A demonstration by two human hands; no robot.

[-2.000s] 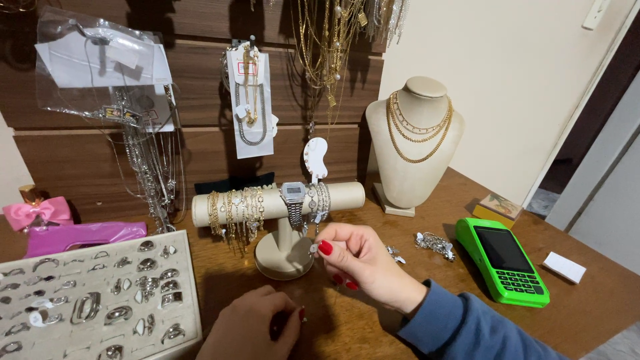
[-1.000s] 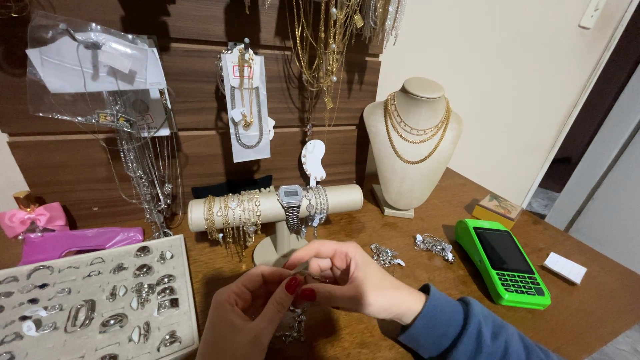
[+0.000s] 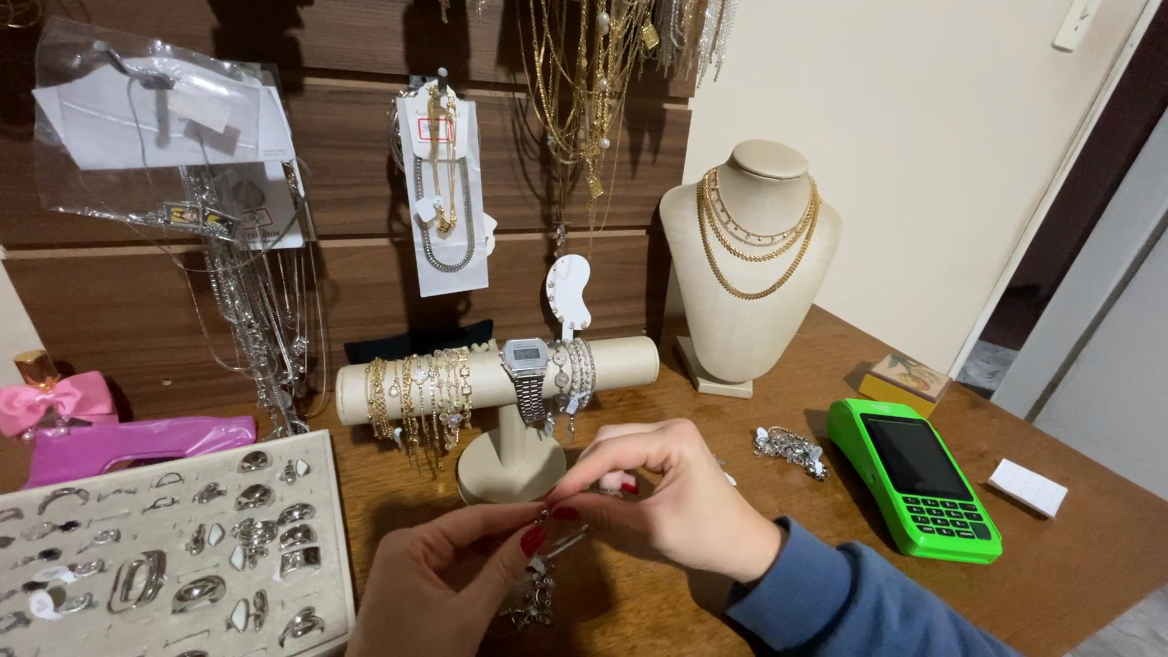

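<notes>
My left hand (image 3: 456, 570) and my right hand (image 3: 662, 502) meet at the fingertips low in the middle of the head view. Between them they pinch a small silver-coloured bracelet (image 3: 568, 544), mostly covered by the fingers. Below it a pile of silver-coloured jewelry (image 3: 532, 598) lies on the wooden table. Just behind my hands stands a beige T-bar bracelet stand (image 3: 511, 465), bearing gold-coloured bracelets (image 3: 420, 401) on its left part, a silver digital watch (image 3: 526, 365) near the middle and silver bracelets (image 3: 575, 374) right of the watch.
A ring tray (image 3: 339, 547) fills the lower left, with a pink-purple plastic object (image 3: 146, 447) behind it. At the right are a necklace bust (image 3: 748, 338), a silver jewelry pile (image 3: 789, 450), a green card terminal (image 3: 912, 479), a small box (image 3: 903, 383) and white cards (image 3: 1027, 486). Necklaces (image 3: 584, 91) hang behind.
Two seconds ago my left hand lay low on the table, apart from my right. It has risen to meet my right hand, and both now pinch the bracelet.
</notes>
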